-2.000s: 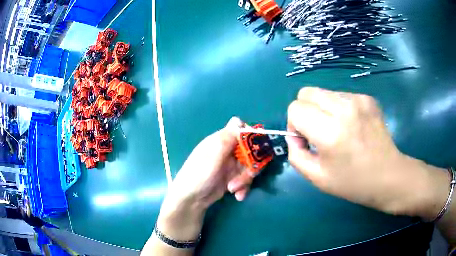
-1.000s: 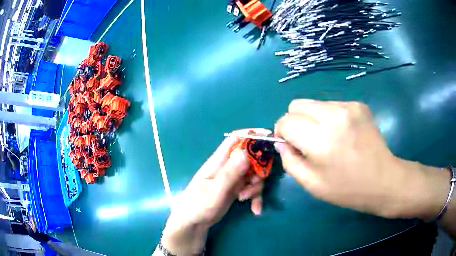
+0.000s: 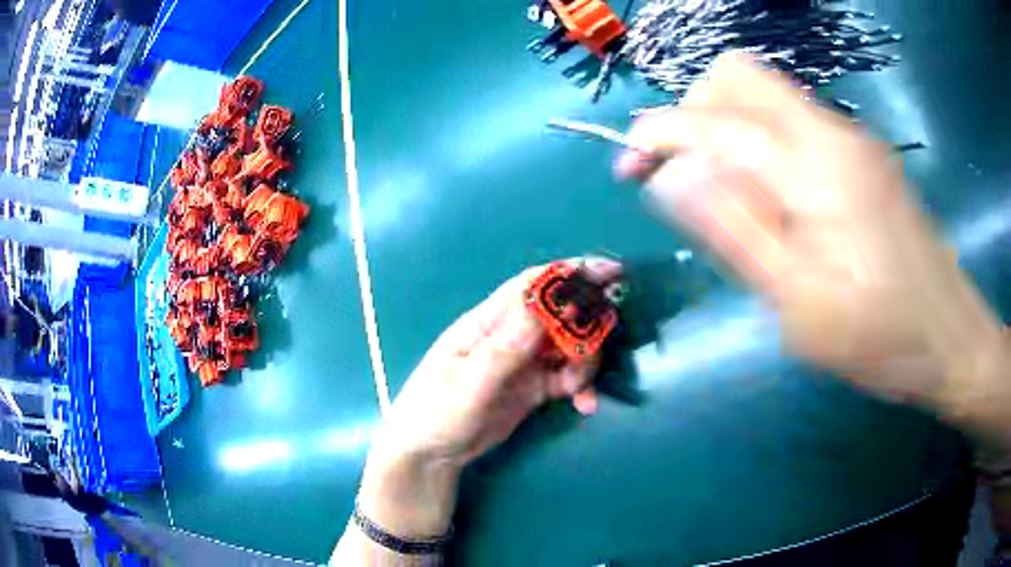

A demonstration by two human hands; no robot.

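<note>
My left hand (image 3: 477, 371) holds an orange connector housing (image 3: 571, 313) above the green table, its flange face with the dark opening turned up toward me. A small silvery tab shows at the housing's right side. My right hand (image 3: 765, 199) is up and to the right, apart from the housing and blurred. It pinches a short lead (image 3: 588, 130) whose pale end points left from the fingertips. The rest of the lead is hidden by the hand.
A wire pile (image 3: 710, 44) lies at the upper right, partly behind my right hand. An orange housing (image 3: 591, 22) with tabs lies beside it. A heap of orange housings (image 3: 227, 233) is at the left, by a light-blue tray (image 3: 166, 382) and blue bins (image 3: 111, 377).
My right hand has moved up and right, away from the housing, with the lead between its fingers. My left hand still holds the housing, its opening now more fully visible.
</note>
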